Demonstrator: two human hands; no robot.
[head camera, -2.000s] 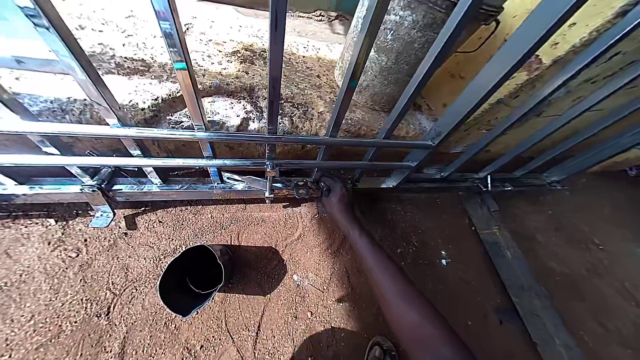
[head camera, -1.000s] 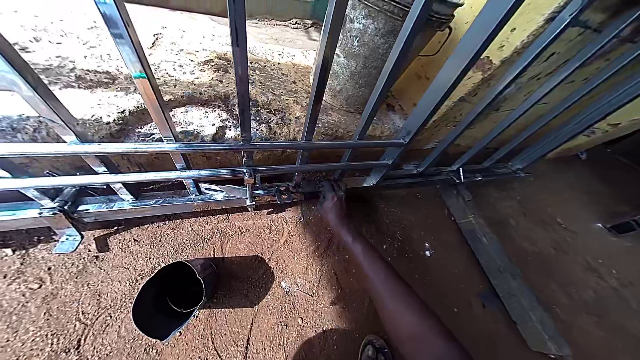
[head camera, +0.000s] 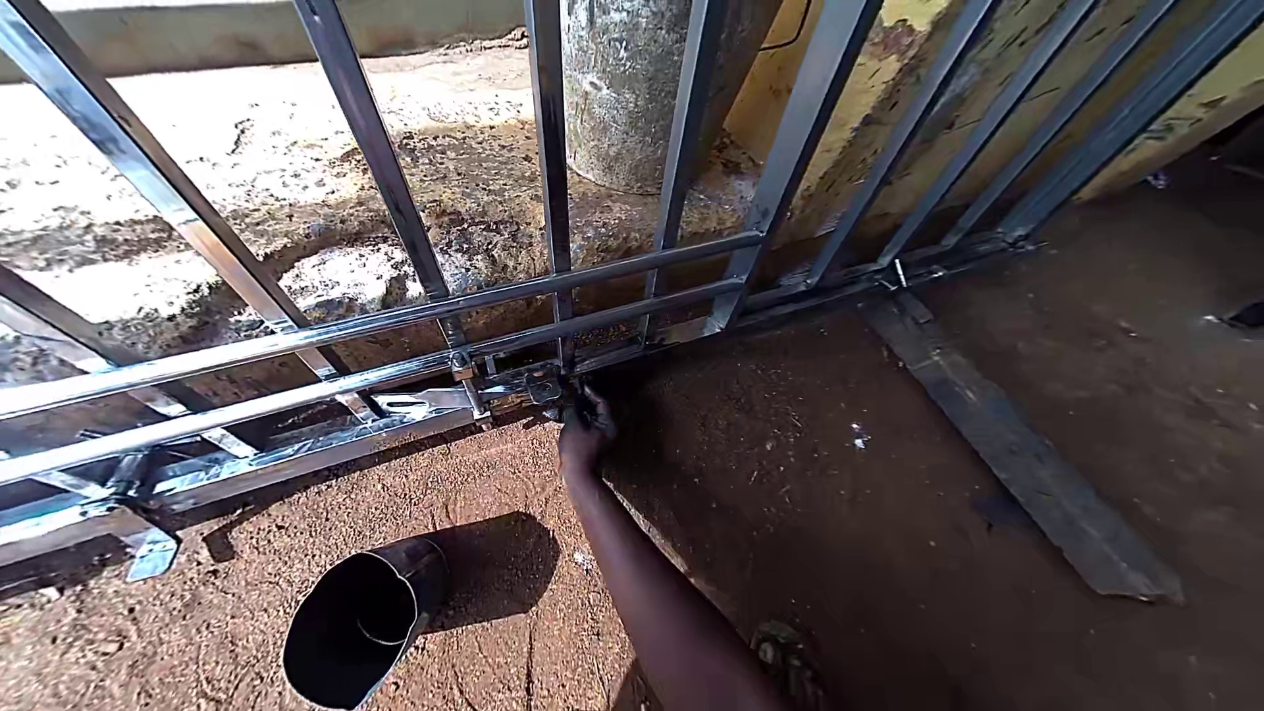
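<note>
My right hand (head camera: 588, 420) reaches in from the bottom edge to the lower rail of a metal-bar frame. Its fingers are at a small dark metal fitting (head camera: 543, 385) on that rail, in deep shadow, so whether they grip it is unclear. Left of the hand, an upright threaded bolt (head camera: 470, 387) with a nut stands at the lower of two shiny round tubes (head camera: 296, 393). Flat bars (head camera: 553, 148) rise from the rail. My left hand is out of view.
An open dark metal cylinder (head camera: 430, 583) lies on the reddish ground at lower left. To the right, a long flat board (head camera: 1017, 454) runs from the rail. Behind the bars are a rough grey cylindrical container (head camera: 622, 99) and a yellow wall (head camera: 879, 118). Part of a shoe (head camera: 785, 657) shows below.
The view has turned and shifted, so the frame now slants across the picture. My right hand stays at the lower rail, just right of the bolt.
</note>
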